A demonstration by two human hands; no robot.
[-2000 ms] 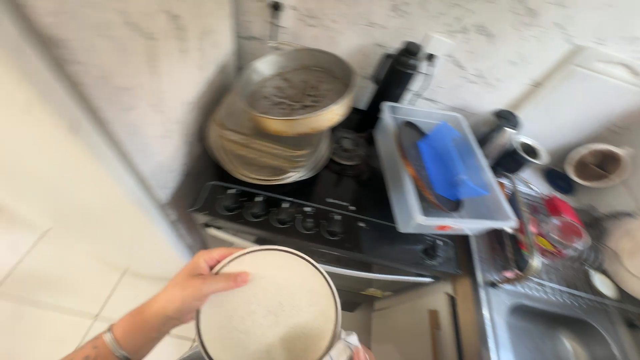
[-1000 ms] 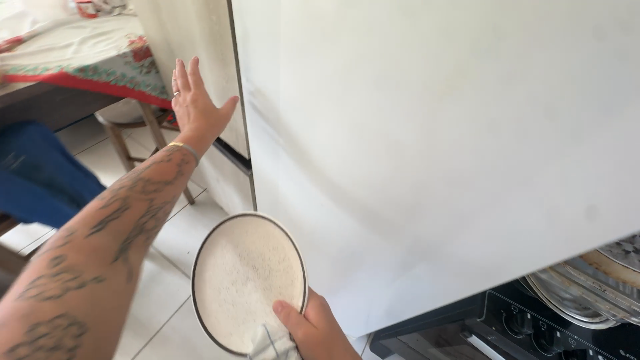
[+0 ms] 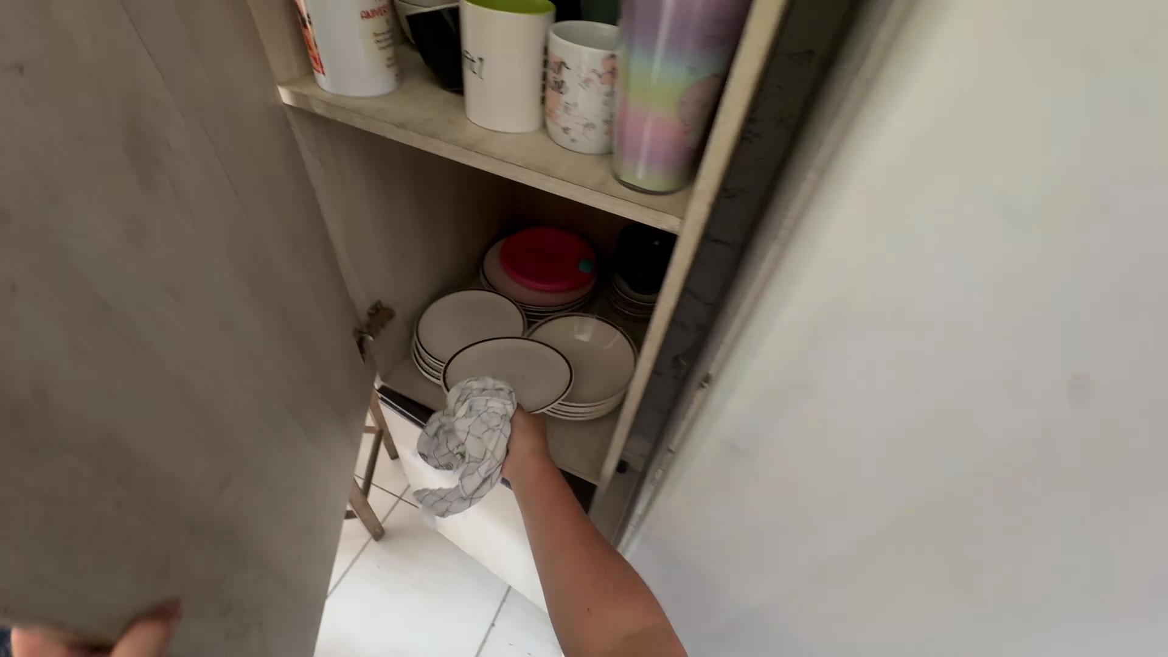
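Observation:
My right hand (image 3: 527, 445) grips the near edge of a cream plate with a dark rim (image 3: 511, 367), together with a crumpled checked cloth (image 3: 473, 443). The plate is inside the cabinet, in front of a stack of similar plates (image 3: 469, 321) on the left and a stack of plates (image 3: 593, 360) on the right. Farther back, a red lid (image 3: 549, 260) rests on another stack. My left hand (image 3: 128, 639) is at the edge of the open cabinet door (image 3: 173, 319), low on the left; only some fingers show.
Above, a cabinet shelf (image 3: 493, 162) holds a white mug (image 3: 506, 68), a floral mug (image 3: 581, 87) and a rainbow-coloured tumbler (image 3: 671, 100). Dark bowls (image 3: 644, 260) stand at the back right. A large white panel (image 3: 958, 365) borders the cabinet's right side.
The cabinet door now stands open. My right hand has moved the plate and cloth into the cabinet. The view has swung from the stove to the cabinet.

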